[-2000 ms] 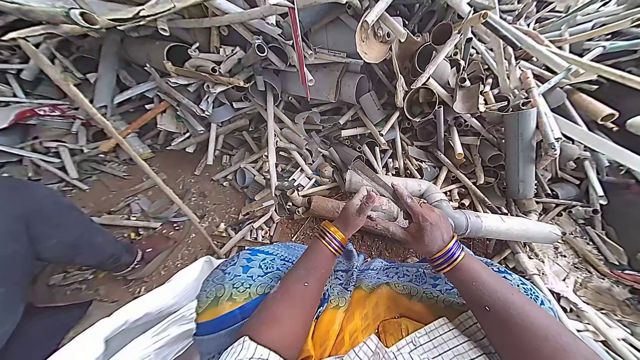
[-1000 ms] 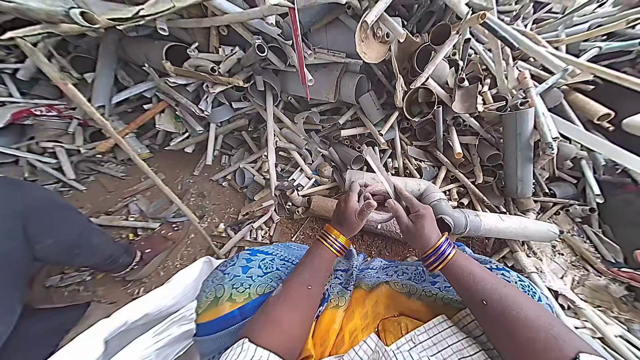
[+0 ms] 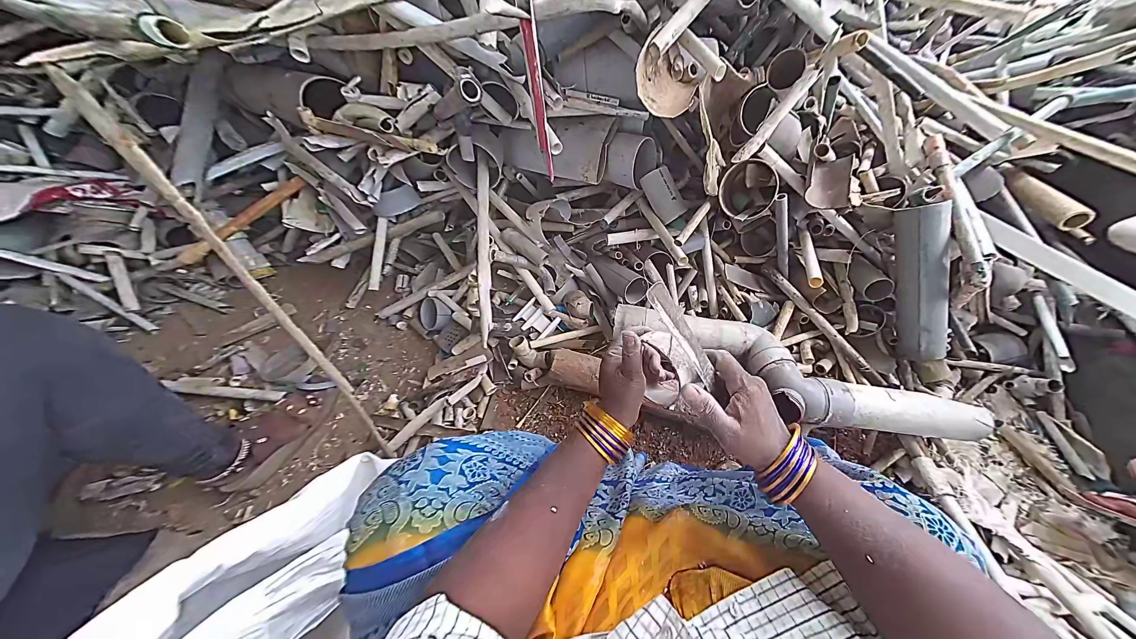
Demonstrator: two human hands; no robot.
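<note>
My left hand (image 3: 628,377), with bangles at the wrist, holds a short whitish plastic pipe piece (image 3: 672,359) by its left side. At the right of that piece is my right hand (image 3: 741,410), its fingers on a thin translucent plastic strip (image 3: 679,333) that leans across the piece. What the strip is exactly, I cannot tell. Just beyond and to the right of my hands lies a grey PVC pipe with elbow fittings (image 3: 896,408). A brownish pipe or log (image 3: 575,370) shows to the left of my left hand, partly hidden behind it.
A large heap of scrap plastic pipes (image 3: 586,151) spreads ahead and to both sides. A long thin stick (image 3: 226,253) slants down to the ground at the left. Another person's leg and foot (image 3: 266,439) are at the far left. A wide grey pipe (image 3: 923,280) stands upright at the right.
My hands were close together over the pipe; now they are farther apart, with the whitish pipe piece showing between them. The strip now stands more upright.
</note>
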